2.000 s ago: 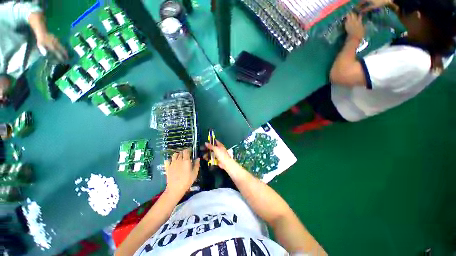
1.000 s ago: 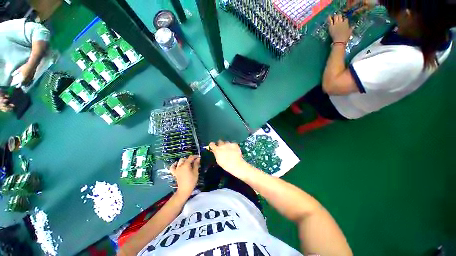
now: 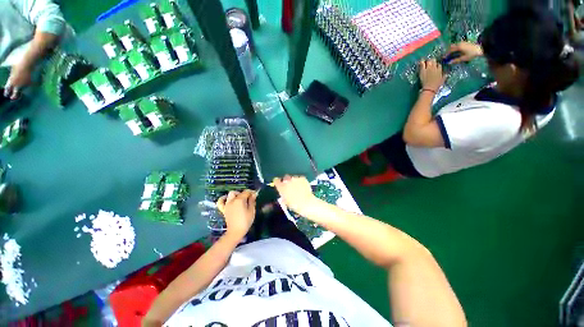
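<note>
A wrapped board bundle (image 3: 229,159), a long shiny block with comb-like rows of boards, lies on the green bench in front of me. My left hand (image 3: 238,207) is at its near end, fingers curled on the edge of the wrap. My right hand (image 3: 294,191) is closed around the yellow utility knife (image 3: 272,184), mostly hidden in the fist, close to the bundle's right edge. Crumpled plastic wrap (image 3: 213,214) lies beside my left hand. A small stack of green boards with white rectangles (image 3: 164,197) stands left of the bundle.
Board stacks (image 3: 131,67) stand at the back left. White small parts (image 3: 112,239) lie in heaps at the left. A white tray of small boards (image 3: 346,199) is partly behind my right arm. Dark green posts (image 3: 224,57), a bottle (image 3: 242,54) and a black case (image 3: 325,101) are ahead; another person works at right.
The yellow knife, plainly visible two seconds ago, is now mostly covered by my right hand, held nearer the bundle's edge. My left hand's fingers have curled at the bundle's near end. The view has shifted slightly.
</note>
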